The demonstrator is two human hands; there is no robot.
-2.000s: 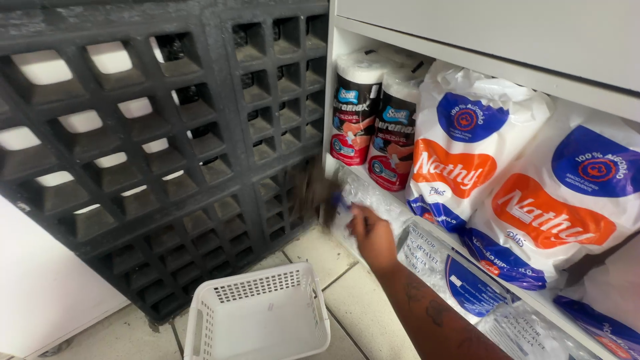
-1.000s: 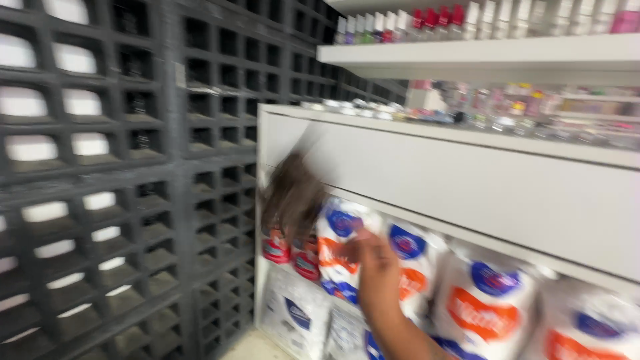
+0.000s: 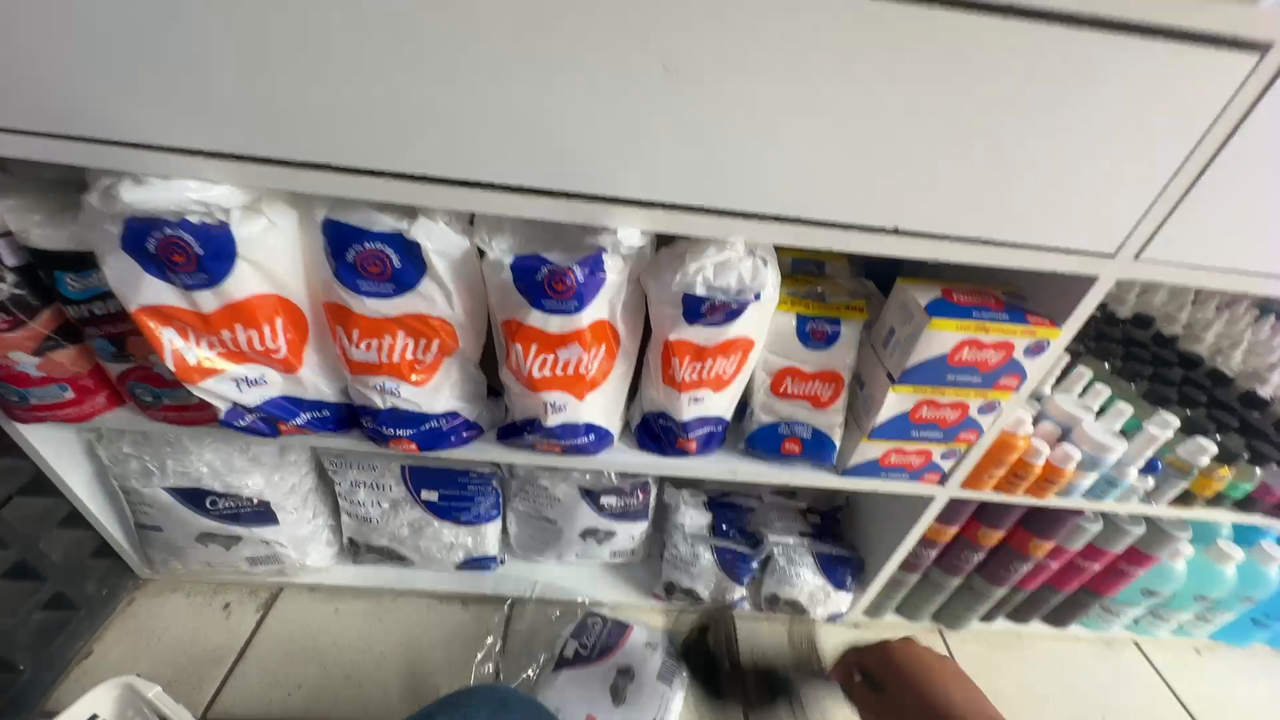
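My right hand [image 3: 905, 680] is at the bottom, right of centre, closed on a dark, blurred brush-like thing [image 3: 745, 655] that reaches left from it over the floor. Beside the brush lies a clear plastic package with a blue and white label [image 3: 615, 665] on the tiles. Above, on the lower shelf, sit clear packs [image 3: 420, 510] and small blue and white packs [image 3: 705, 550]. The upper shelf holds Nathy cotton bags [image 3: 400, 330] and stacked Nathy boxes [image 3: 930, 400]. My left hand is out of view.
A black plastic lattice [image 3: 50, 560] stands at the left. Part of a white basket [image 3: 125, 700] shows at the lower left, and a blue-clothed knee [image 3: 480, 705] at the bottom. Bottles [image 3: 1030, 560] fill the right shelves. A white drawer front [image 3: 600, 110] spans the top.
The view has swung down and right from the upper shelves. My right hand with the dark brush-like thing was before the shelf unit's left end and is now low, near the floor.
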